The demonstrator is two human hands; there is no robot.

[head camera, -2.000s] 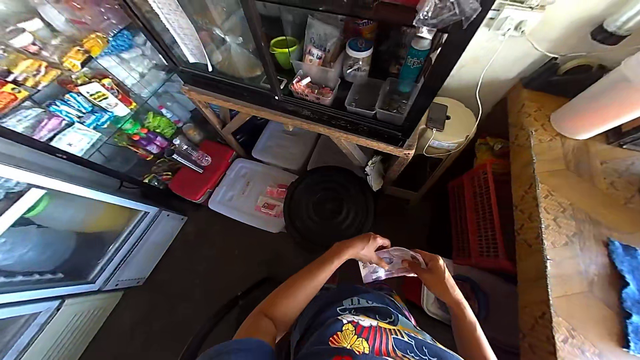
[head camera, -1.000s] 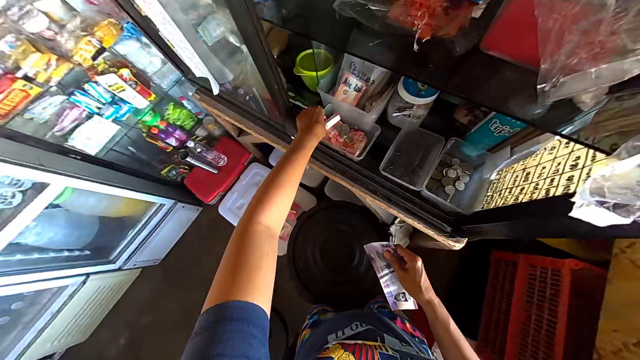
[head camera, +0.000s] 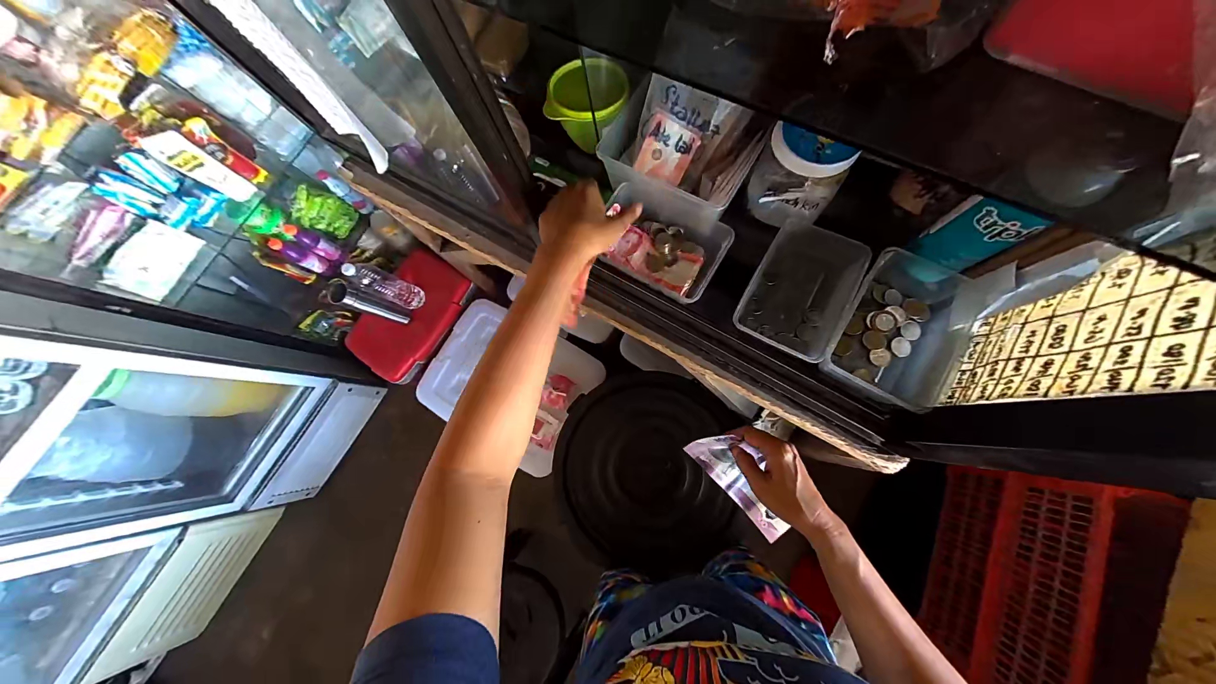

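My left hand (head camera: 581, 226) reaches into the dark display cabinet, at the left edge of a clear plastic tub (head camera: 719, 271) that holds reddish banknotes (head camera: 679, 275) and coins (head camera: 665, 249). Something small and pale shows by its thumb, and a reddish piece shows beside the wrist; the grip itself is hidden. Lower down, my right hand (head camera: 781, 480) pinches a purple banknote (head camera: 736, 484) below the cabinet's edge. Further right in the cabinet are a dark-looking clear tub (head camera: 803, 285) with a few coins and another tub (head camera: 926, 313) with several coins (head camera: 882, 323).
A green cup (head camera: 587, 100), a bin of packets (head camera: 679, 142) and a blue-lidded jar (head camera: 803, 171) stand behind the tubs. The cabinet's wooden ledge (head camera: 817, 427) runs between my hands. Below are a round black lid (head camera: 655, 465), a red box (head camera: 408, 323) and a red crate (head camera: 1026, 560).
Two seconds ago both hands held the purple banknote near my lap. The left hand has since gone up to the cabinet tubs; the right keeps the note. The view has moved closer to the cabinet.
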